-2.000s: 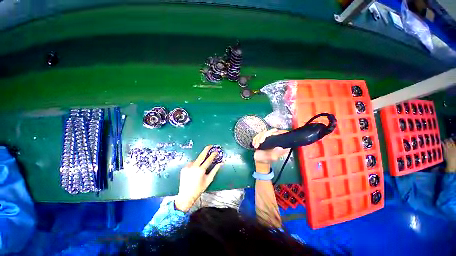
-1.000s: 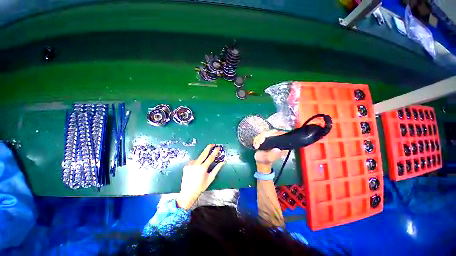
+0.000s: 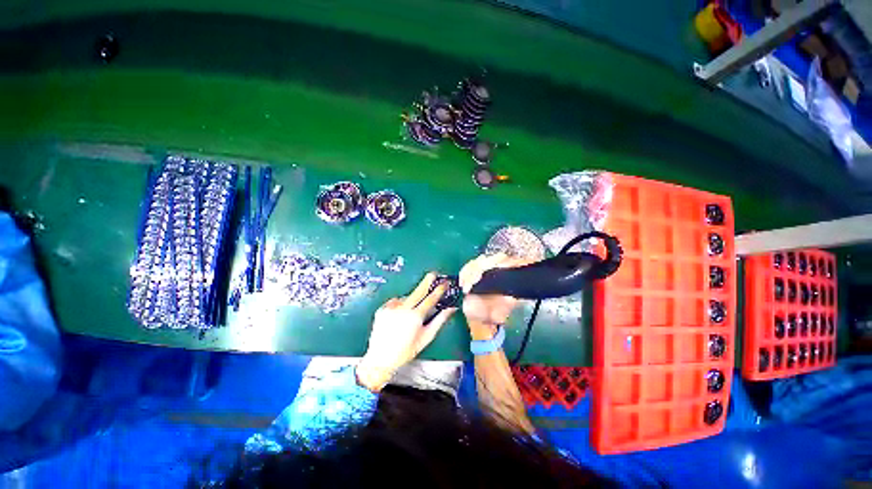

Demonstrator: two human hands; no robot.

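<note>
My left hand (image 3: pixel 400 336) holds a dark round unit (image 3: pixel 444 294) between its fingertips over the bench. My right hand (image 3: pixel 486 298) is closed around a black electric screwdriver (image 3: pixel 540 278); its front end is at the unit, and the tip is hidden by the fingers. The dish of screws (image 3: pixel 516 243) lies just behind my right hand, partly covered. Loose small parts (image 3: pixel 325 283) are scattered left of my hands. Round units (image 3: pixel 385 207) lie behind them. Full strip parts (image 3: pixel 184 244) and thin dark empty strips (image 3: pixel 258 224) lie further left.
An orange-red compartment tray (image 3: pixel 660 315) stands on the right, with units in its right column and a plastic bag (image 3: pixel 577 199) at its corner. A second tray (image 3: pixel 790 313) and lower trays (image 3: pixel 555 384) show too. A stacked cluster (image 3: pixel 468 113) sits on the green belt. A blue sleeve (image 3: pixel 24 325) is at left.
My right hand has moved left with the screwdriver, up to the unit in my left hand. The view has shifted, so the bench items appear further right.
</note>
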